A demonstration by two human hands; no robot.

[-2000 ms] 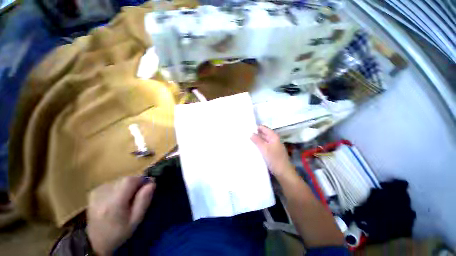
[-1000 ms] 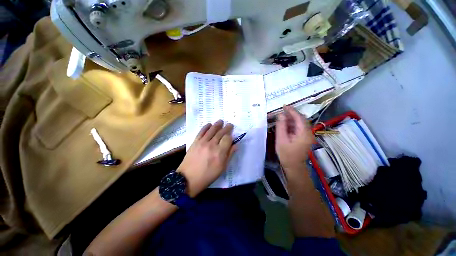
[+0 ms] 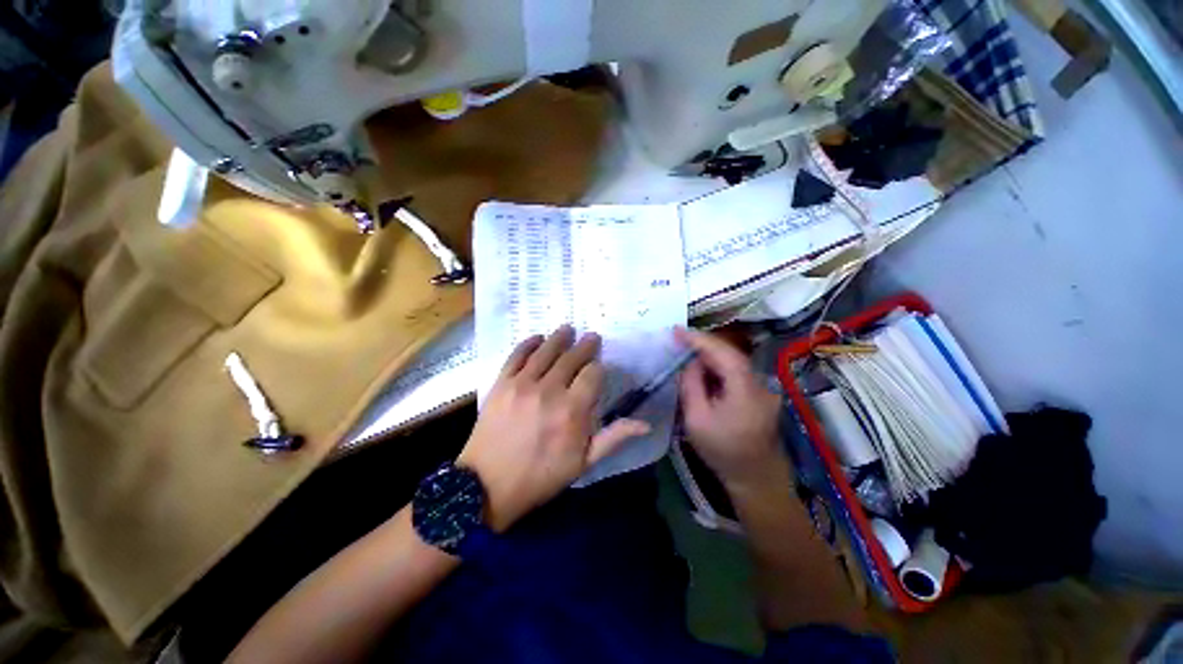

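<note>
A white record sheet point(image 3: 584, 266) with printed rows lies over the front of the machine bed. My left hand point(image 3: 538, 409) rests on its lower part, fingers spread and thumb out. A slim dark pen point(image 3: 642, 392) slants over the sheet from beside my left hand to my right hand point(image 3: 729, 405), whose fingertips close on its upper end. The camel-brown coat point(image 3: 169, 337) lies at the left and under the needle area. One toggle fastening point(image 3: 435, 247) has its cord end with a black patch by the presser foot point(image 3: 359, 214). Another toggle point(image 3: 263, 409) lies loose on the coat.
The white machine head point(image 3: 480, 39) spans the top. Black patches point(image 3: 889, 153) lie right of its pillar. A red-rimmed tray point(image 3: 830, 454) at the right holds white cords and spools, with black cloth point(image 3: 1031, 486) beside it.
My right hand has moved left onto the sheet and closed on the pen. The pen, earlier at my left fingers, now spans towards my right hand. My left thumb has spread outward.
</note>
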